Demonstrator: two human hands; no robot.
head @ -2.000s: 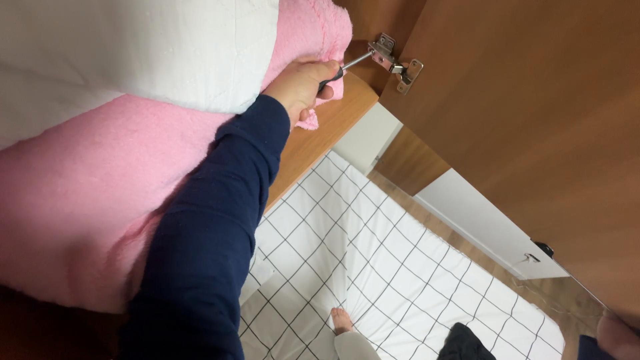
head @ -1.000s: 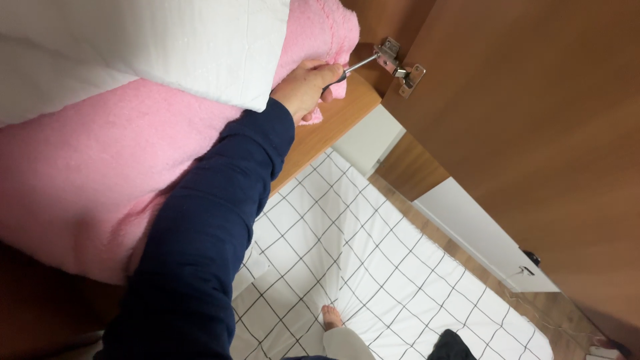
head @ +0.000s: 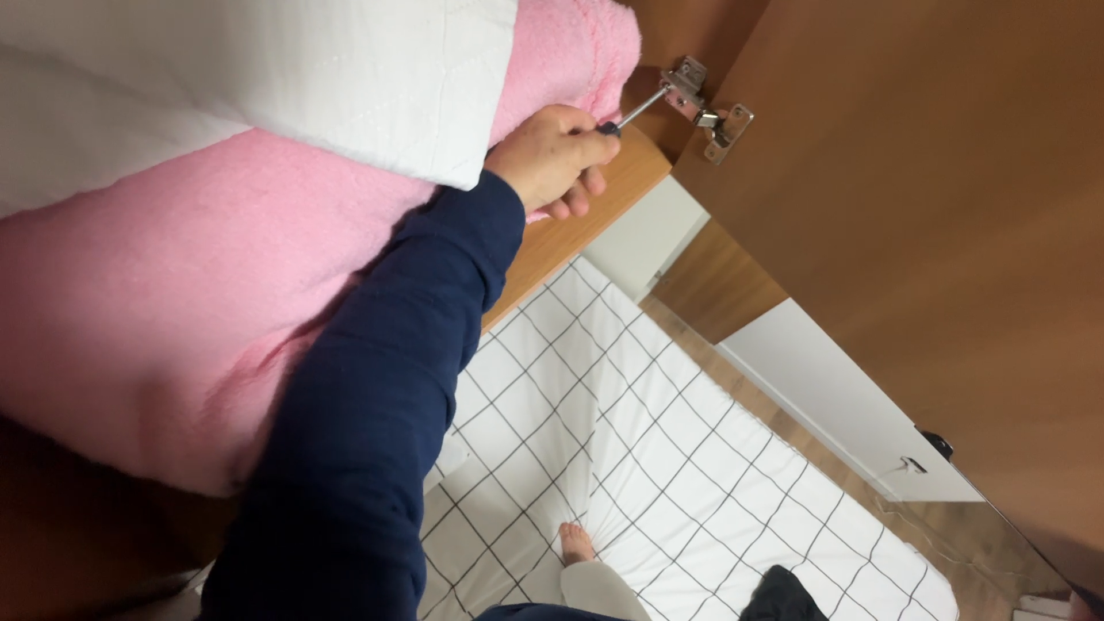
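My left hand [head: 561, 164], in a dark blue sleeve, grips a screwdriver [head: 640, 110] by its dark handle, which is mostly hidden in the fingers. Its metal shaft points up and right, and the tip meets the mounting plate of a metal cabinet hinge [head: 686, 82] on a wooden panel. The cup end of that hinge [head: 730, 134] is fixed to a large brown wooden door [head: 906, 216]. Pink fleecy fabric [head: 216, 259] and white bedding [head: 259, 78] lie beside the hand and forearm. My right hand is not in view.
Below lies a bed with a white, black-checked sheet [head: 655, 397], with my bare foot [head: 576, 543] on it and a dark cloth [head: 780, 595] nearby. A wooden board edge [head: 552, 259] runs under the hand. A black fitting [head: 934, 444] sits at the door's edge.
My right hand, seen at the door's edge at lower right two seconds ago, has left the view. My left hand keeps the screwdriver at the hinge, its fingers somewhat more spread now.
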